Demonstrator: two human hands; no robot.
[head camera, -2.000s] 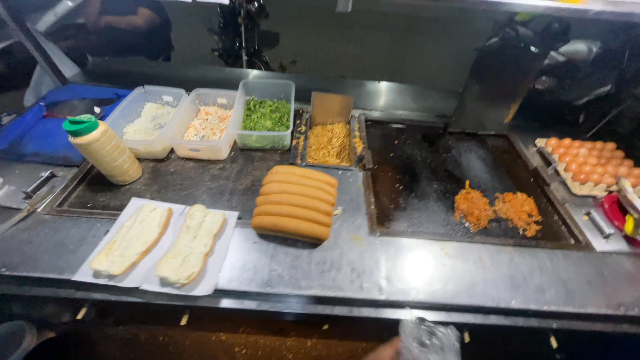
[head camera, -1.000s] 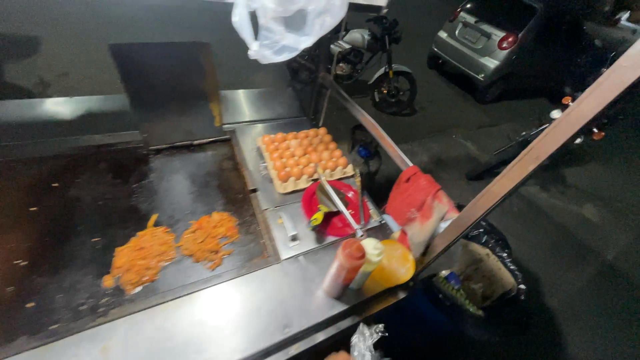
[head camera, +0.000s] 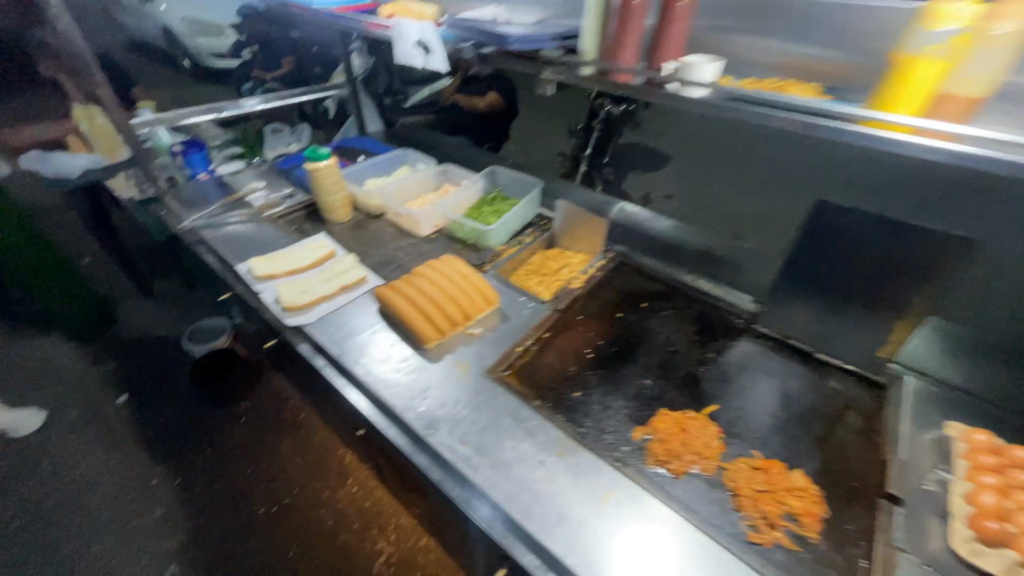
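Neither my left hand nor my right hand shows in the view. Two orange-brown piles of cooked filling (head camera: 682, 442) lie side by side on the dark griddle (head camera: 600, 344). Left of the griddle, a row of joined bread rolls (head camera: 438, 300) rests on the steel counter (head camera: 448, 424). Two opened bread pieces (head camera: 322, 283) lie on white paper beyond them. Plastic tubs stand behind, one with chopped greens (head camera: 492, 207), beside a sauce bottle with a green cap (head camera: 329, 186). A metal tray holds yellow shreds (head camera: 550, 270). The picture is blurred.
A carton of eggs (head camera: 988, 488) sits right of the griddle. Overhead, a shelf (head camera: 768, 104) carries sauce bottles and a white cup (head camera: 698, 70). At the far left a person's arm (head camera: 36, 136) is near a tray with food. Another person (head camera: 484, 100) is behind the stall.
The view has swung right and then back left. A hand holding clear plastic, seen at the lower edge two seconds ago, is out of view.
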